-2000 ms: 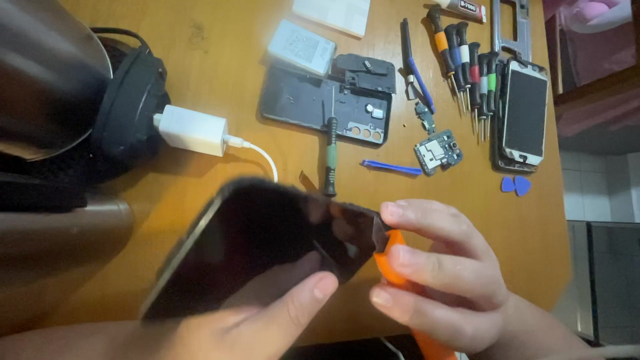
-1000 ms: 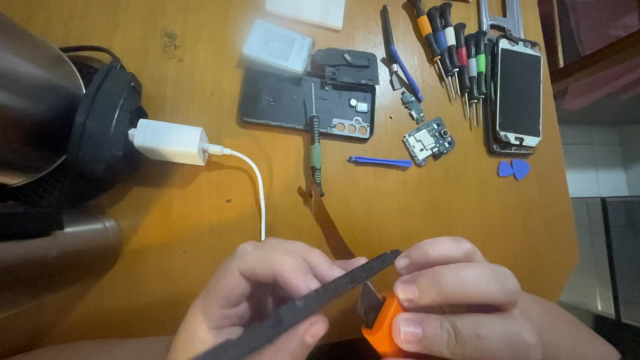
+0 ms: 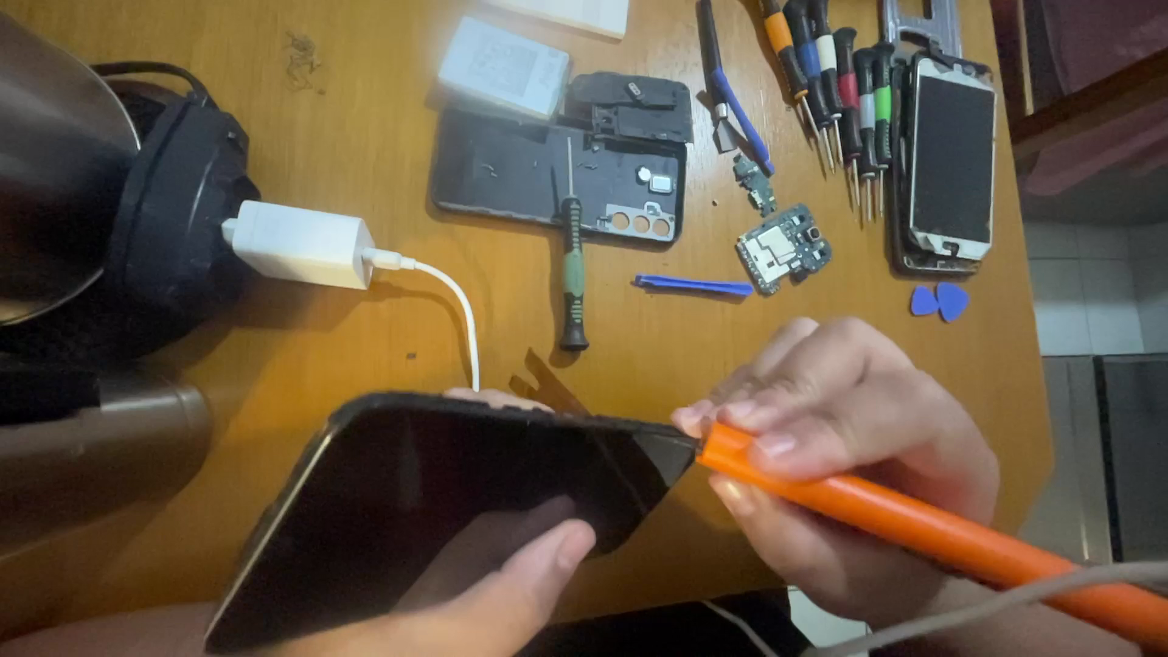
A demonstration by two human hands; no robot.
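My left hand [image 3: 511, 584] grips a black phone screen assembly [image 3: 438, 511], thumb on the dark glass and fingertips behind its upper edge. At its right end, my right hand [image 3: 839, 438] holds an orange-handled tool [image 3: 876, 511] whose tip meets the edge of the assembly; the tip itself is mostly hidden. Beyond the hands lie a green and black screwdriver [image 3: 573, 274], partly across a black phone back housing [image 3: 511, 169], and a blue plastic pry tool [image 3: 693, 286]. A phone circuit board [image 3: 783, 248] rests to the right of these.
A white charger [image 3: 301, 245] with its cable stands left, beside a metal vessel [image 3: 55, 164]. At the back are a phone battery [image 3: 504, 68], several screwdrivers [image 3: 849, 91], a white-framed phone screen [image 3: 952, 151] and blue picks [image 3: 952, 301]. A grey cable [image 3: 1004, 598] crosses the lower right.
The phone assembly, seen nearly edge-on one second ago, now has its dark glass turned to view. My right hand has tilted the orange tool, so its long handle shows toward the lower right.
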